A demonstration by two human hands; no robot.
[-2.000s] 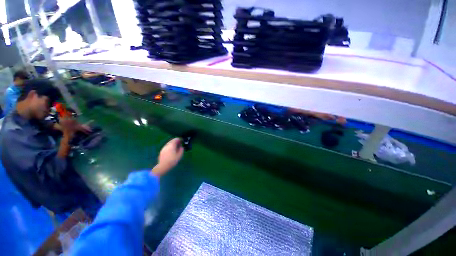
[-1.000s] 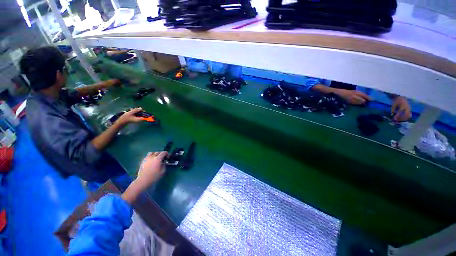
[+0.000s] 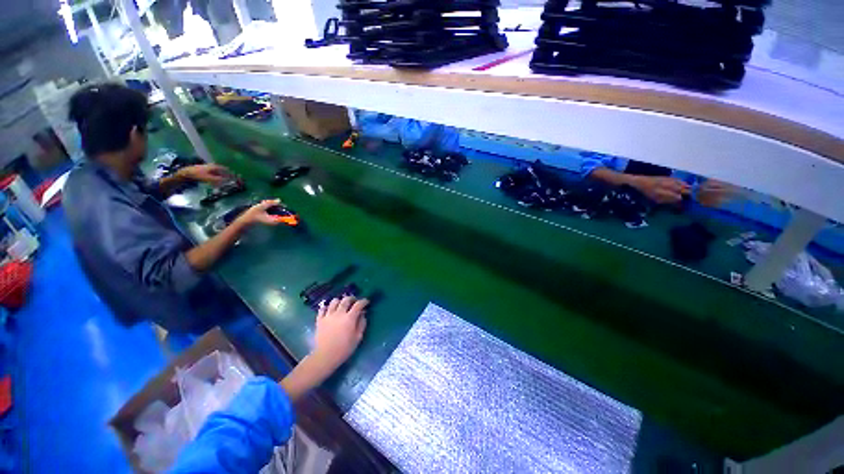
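Observation:
A black frame assembly lies on the green bench to the left of the silver bubble-foil mat. My left hand, in a blue sleeve, is over the near right end of the frame assembly, fingers on or beside it. The hand hides that end, and whether the fingers grip it cannot be told. Nothing shows on the silver mat. My right hand is not in view.
A cardboard box with translucent bags stands below the bench edge. A person works at left with an orange tool. Heaps of black parts lie across the belt. A white shelf overhead holds black stacks.
My left hand first reached out over the belt with a black part, then was at the frame assembly's near side. It has since moved right, to that assembly's right end. The view has shifted left.

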